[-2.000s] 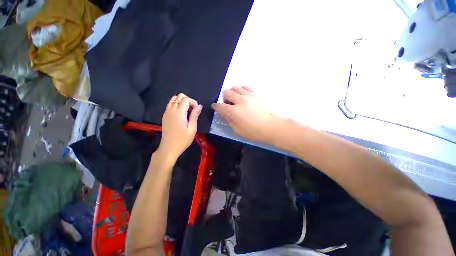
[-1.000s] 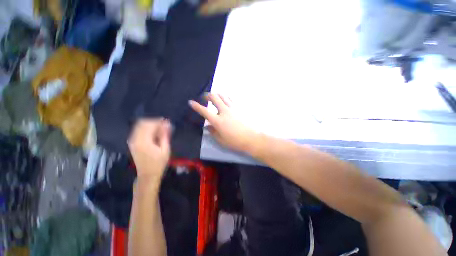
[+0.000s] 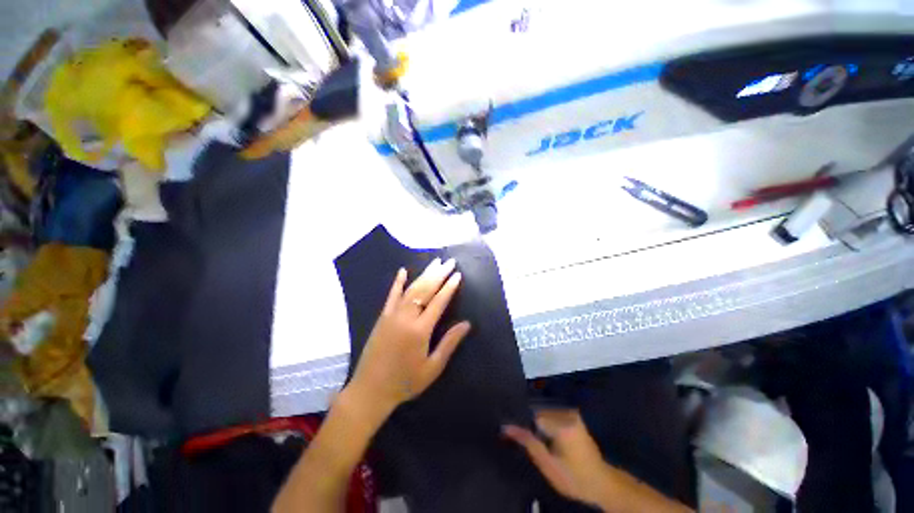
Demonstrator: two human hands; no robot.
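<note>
A black cut fabric panel (image 3: 456, 391) with a curved notch at its top lies on the machine table and hangs over its front edge toward the lap. Its top right corner is by the presser foot area (image 3: 485, 212) of the white machine. My left hand (image 3: 409, 336) lies flat on the panel, fingers somewhat apart and pointing at the notch. My right hand (image 3: 563, 451) is below the table edge at the panel's right edge, with the fabric edge at its thumb and fingers; whether it pinches the cloth is hard to tell.
Black fabric panels (image 3: 225, 291) hang over the table's left side. Snips (image 3: 664, 200), a red tool (image 3: 785, 190), a white block (image 3: 805, 217) and scissor handles (image 3: 901, 208) lie at right. A red basket (image 3: 251, 433) is at lower left. Yellow cloth (image 3: 125, 100) lies beyond.
The view has swung right to the machine. A separate black panel now lies by the needle area. My left hand has moved onto it, and my right hand has moved from the tabletop to below the edge.
</note>
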